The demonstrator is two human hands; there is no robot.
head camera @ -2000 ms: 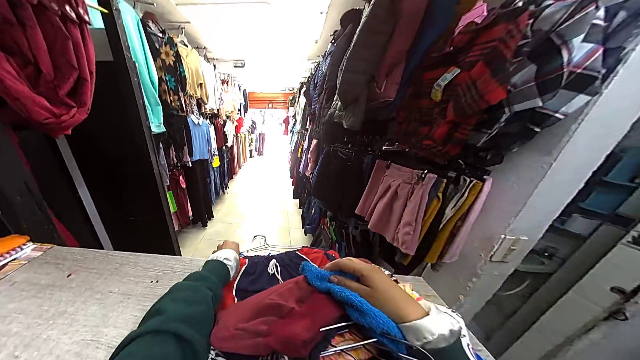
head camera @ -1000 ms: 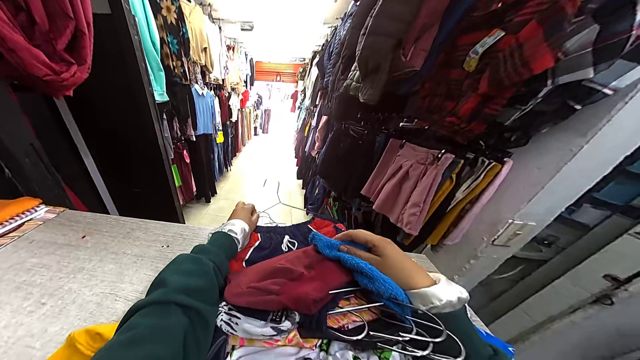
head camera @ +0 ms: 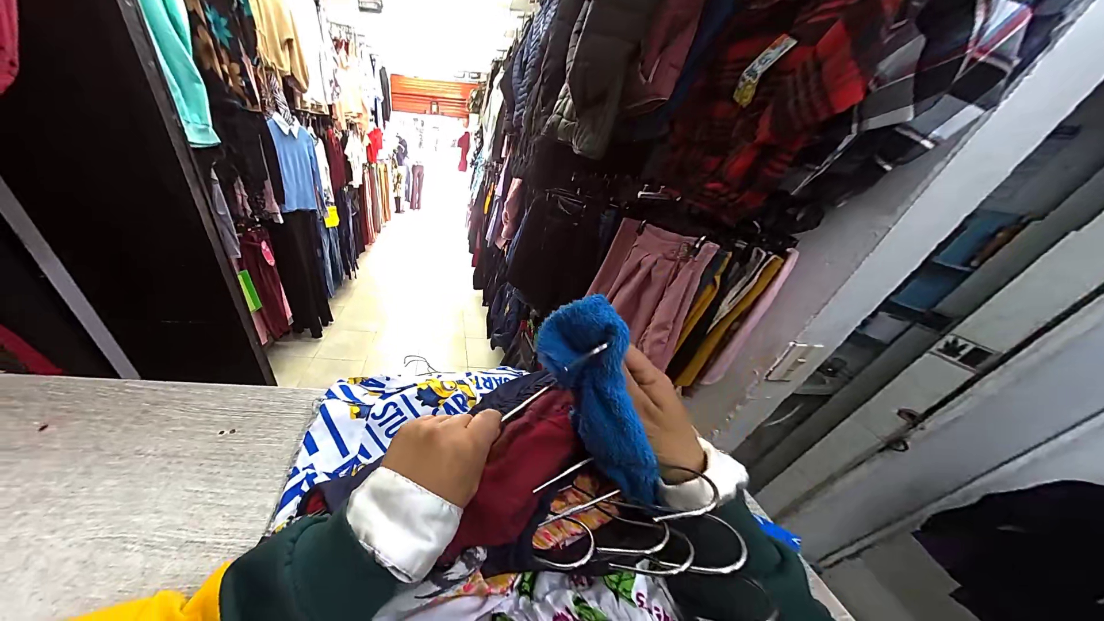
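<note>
My left hand (head camera: 444,453) is closed on a thin metal clothes hanger (head camera: 528,402) and dark cloth, left of a maroon garment (head camera: 526,457). A fuzzy blue cloth (head camera: 608,405) hangs from my right hand (head camera: 660,410), whose fingers are mostly hidden behind it; a hanger's metal end crosses the cloth. Several wire hanger hooks (head camera: 690,556) stick out of the garments below my right wrist. A white garment with blue print and yellow figures (head camera: 345,431) lies beyond my left hand. Below the hooks is a white garment with green and pink print (head camera: 595,595).
The grey wood-grain table (head camera: 129,483) extends to the left. Clothing racks line both sides of a tiled aisle (head camera: 388,310); pink shorts (head camera: 651,276) hang at right. A white wall edge with a light switch (head camera: 795,361) stands right of them. Yellow cloth (head camera: 172,604) is at the lower left.
My left hand has moved back from the far table edge to beside the maroon garment. The blue cloth is now raised and draped downward. The blue-and-white printed garment now shows.
</note>
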